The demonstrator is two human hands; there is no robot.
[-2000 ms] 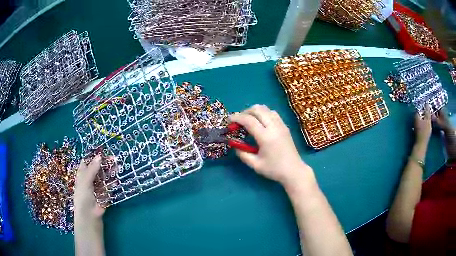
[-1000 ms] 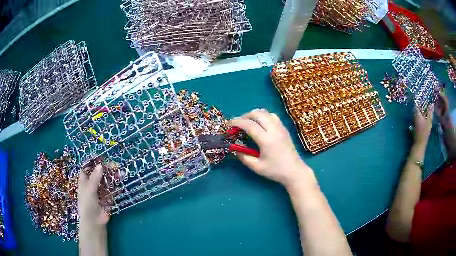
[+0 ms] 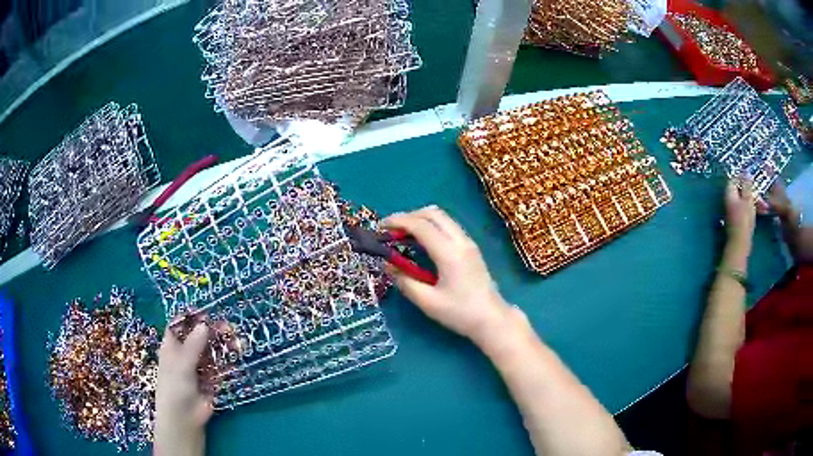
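My left hand (image 3: 189, 374) grips the lower left edge of a silver sprue frame (image 3: 267, 298), held tilted above the table. My right hand (image 3: 450, 276) holds the red-handled nippers (image 3: 408, 264), with the dark jaws at the frame's right edge. Whether the jaws touch the frame cannot be told. A near heap of small cut parts (image 3: 332, 280) shows through and behind the frame. A left heap of cut parts (image 3: 102, 370) lies left of my left hand. Yellow-handled pliers (image 3: 183, 274) show through the lattice.
Stack of gold frames (image 3: 566, 178) at right; silver stack (image 3: 89, 187) at left; pile of empty frames (image 3: 307, 62) at top. A grey post (image 3: 492, 58) stands behind. Spare red-handled pliers (image 3: 183, 181) lie behind my frame. A blue tray (image 3: 13, 383) is far left. A person's hands hold another frame (image 3: 744, 134) at right.
The held frame and my left hand have moved down and slightly right in view. The nippers have moved up along the frame's right edge and tilted more. The table scene has shifted left.
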